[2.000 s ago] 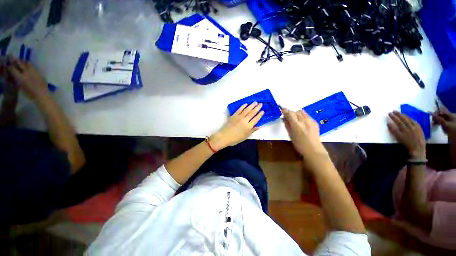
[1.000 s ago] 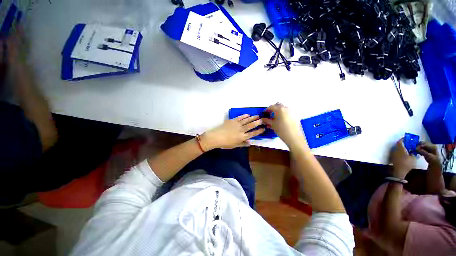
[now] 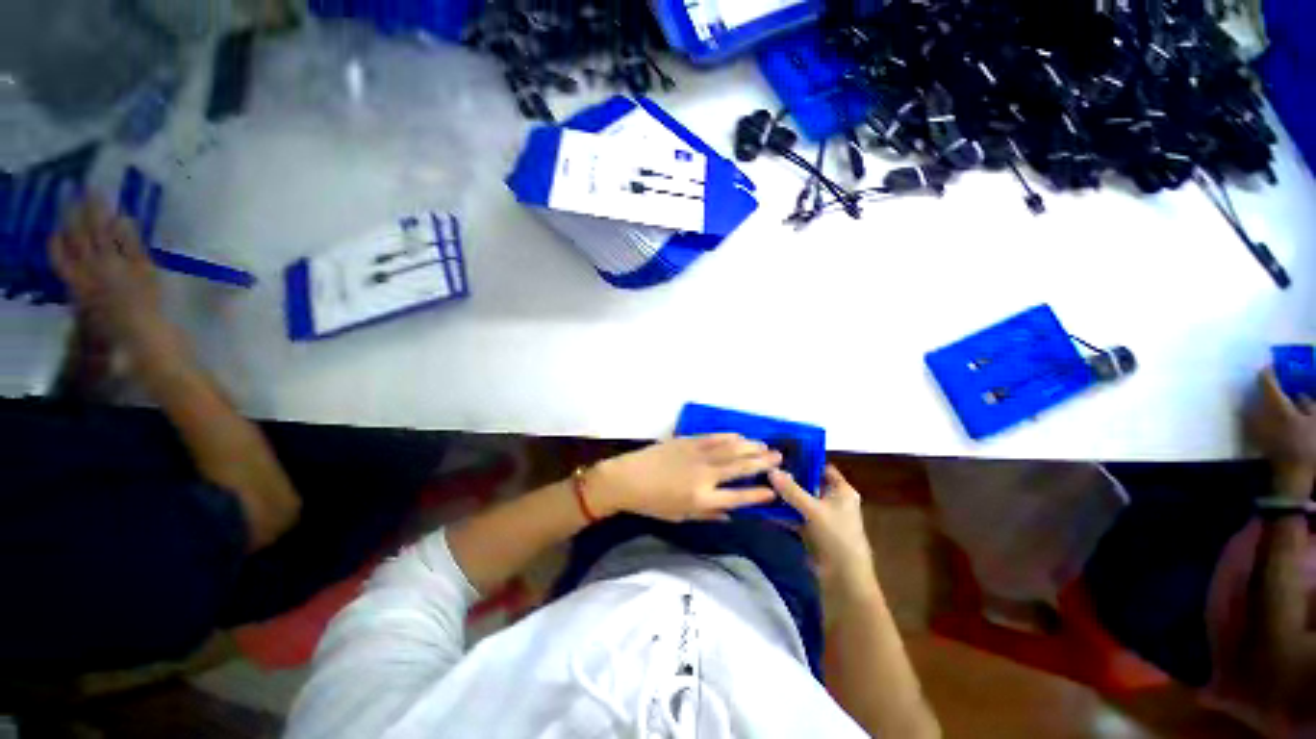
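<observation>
A blue insert tray is at the table's front edge, held between my hands, with something dark in its hollow partly covered by fingers. My left hand lies flat over the tray's left and middle part. My right hand grips the tray's right near corner, its thumb on the tray face. A second blue tray with a cable lies on the table to the right, its round black cable end hanging off its right side.
A carton stack stands ahead. A smaller retail box pile is to its left. A large cable heap is back right, a smaller one back left. A neighbour's hand is at left, another person's hand at right.
My hands and the tray have come nearer my body, to the table's edge. My right hand has moved from the tray's top to its right side. The box pile at left looks smaller.
</observation>
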